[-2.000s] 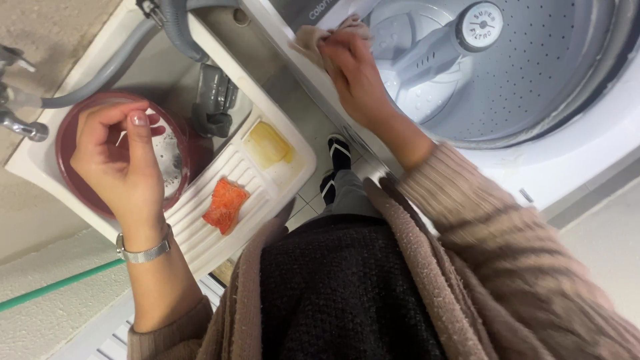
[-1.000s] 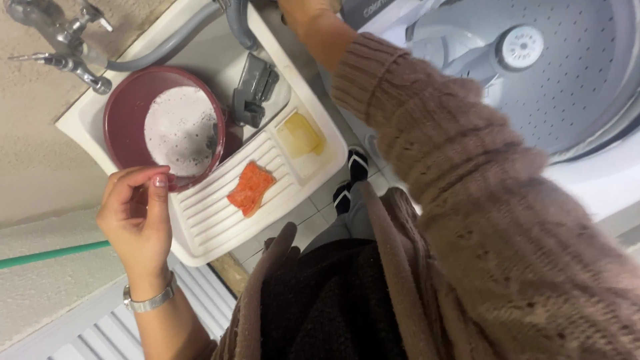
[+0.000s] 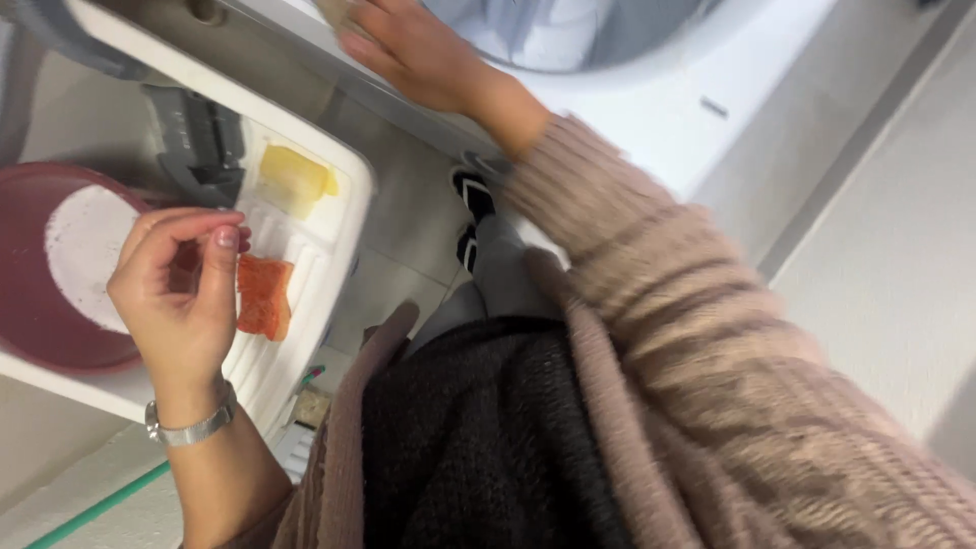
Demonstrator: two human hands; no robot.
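Note:
My right hand point(image 3: 427, 57) lies on a light cloth point(image 3: 334, 11) at the front rim of the white top-loading washing machine point(image 3: 610, 114), at the top of the view; the cloth is mostly cut off. My left hand point(image 3: 183, 290) hovers with curled fingers and thumb near the fingertips, nothing visible in it, between the maroon basin point(image 3: 46, 305) with suds and the orange sponge point(image 3: 264, 297). The sponge lies on the ribbed drainboard of the white laundry sink point(image 3: 305, 305). A yellow bar of soap point(image 3: 291, 174) sits in the sink's soap recess.
A grey plastic part point(image 3: 200, 141) rests in the sink bowl behind the soap. A grey hose point(image 3: 76, 38) curves over the sink at the upper left. My feet point(image 3: 471, 194) stand on the tiled floor between sink and washer. A green hose point(image 3: 99, 507) runs at the lower left.
The view has shifted toward the washer. My right hand, out past the top edge with only its wrist side showing a second ago, is now over the washer's front rim. My left hand remains raised by the basin.

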